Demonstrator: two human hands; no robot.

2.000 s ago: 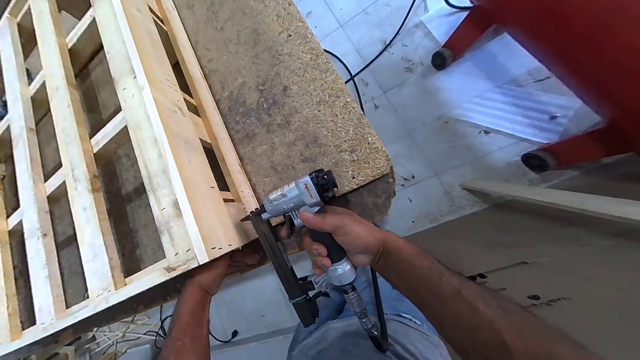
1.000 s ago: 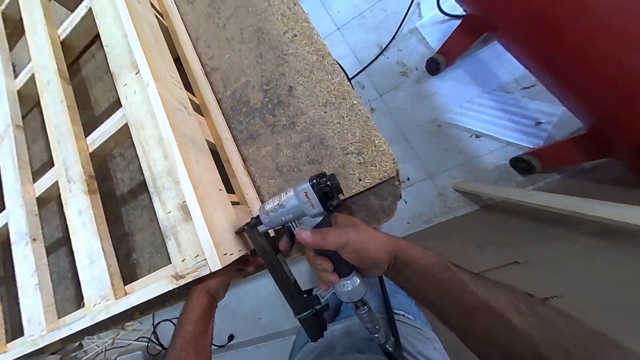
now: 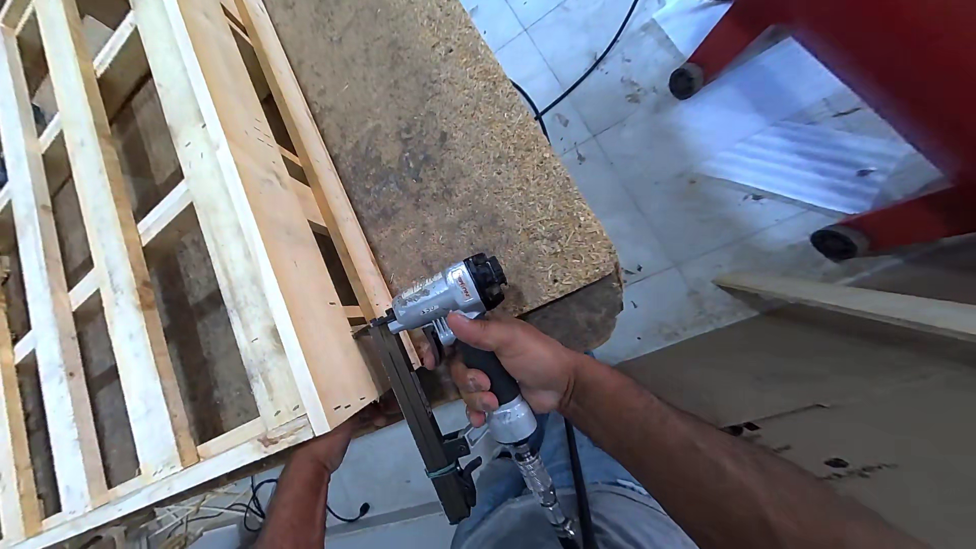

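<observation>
My right hand [image 3: 518,358] grips the black handle of a pneumatic stapler [image 3: 438,297], its nose against the near end of a narrow wooden strip [image 3: 335,183]. An air hose fitting [image 3: 545,480] hangs from the handle's base. The strip runs along the edge of a slatted wooden frame [image 3: 259,206] lying on a particleboard tabletop [image 3: 457,130]. My left hand [image 3: 366,419] is at the underside of the frame's near corner, mostly hidden by the wood and the stapler, so its grip does not show. Staple marks dot the frame's wide board.
Red legs with casters [image 3: 839,240] stand on the tiled floor at the right. A black cable [image 3: 595,69] crosses the tiles near foam sheeting [image 3: 808,164]. A wooden board [image 3: 854,301] lies over brown sheet material [image 3: 762,396]. More cables [image 3: 259,503] lie below the frame.
</observation>
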